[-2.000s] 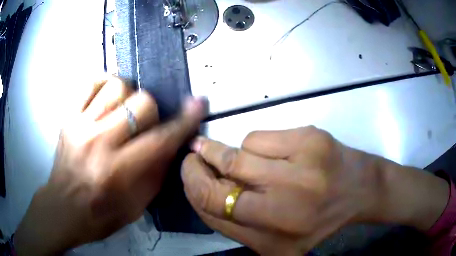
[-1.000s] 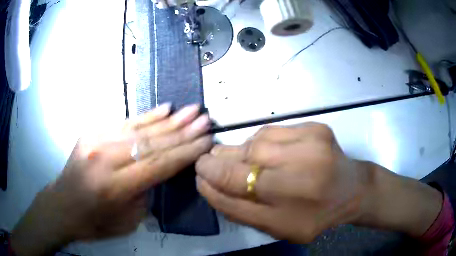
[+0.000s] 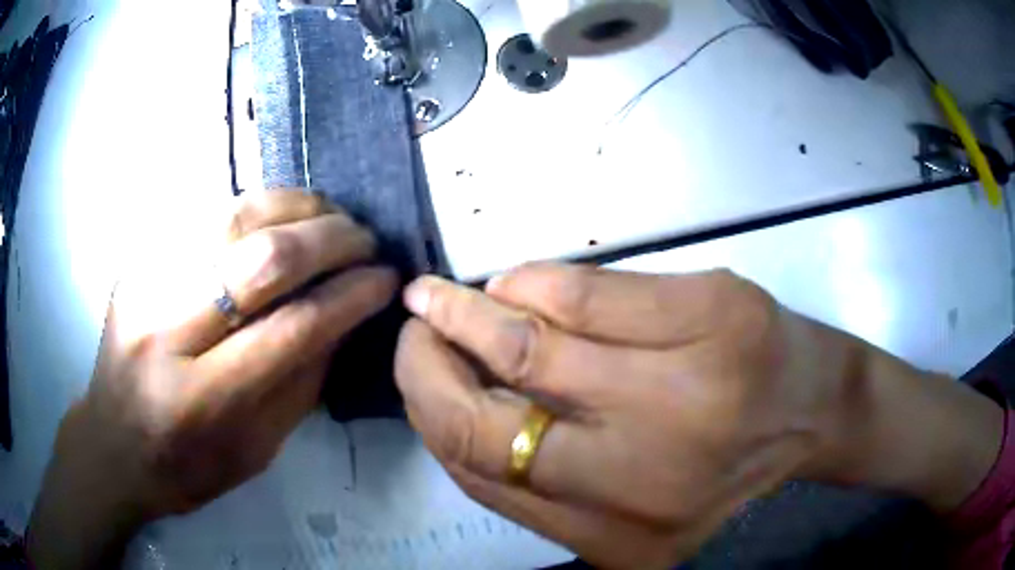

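A dark denim waistband piece (image 3: 354, 145) runs from the presser foot (image 3: 390, 61) down toward me, with a pale stitch line and a greyer strip along its left side. My left hand (image 3: 239, 334) lies on its left part, fingers bent over the cloth; whether it grips the cloth is unclear. My right hand (image 3: 601, 390) pinches the strip's right edge between thumb and fingers. The lower end of the strip is partly hidden between my hands, and a loose thread hangs below it. The needle plate (image 3: 451, 67) shows right of the foot.
A round bed cover (image 3: 531, 65) and a blurred white roller (image 3: 607, 27) are right of the needle plate. A yellow-handled tool (image 3: 966, 139) lies at far right. Dark cloth (image 3: 829, 33) is at the upper right, and a dark bundle (image 3: 25, 134) at the left edge.
The strip's lower end has moved up toward the machine. My left hand's fingers, flat across the strip a second ago, are now bent and further left. My right hand still holds the edge.
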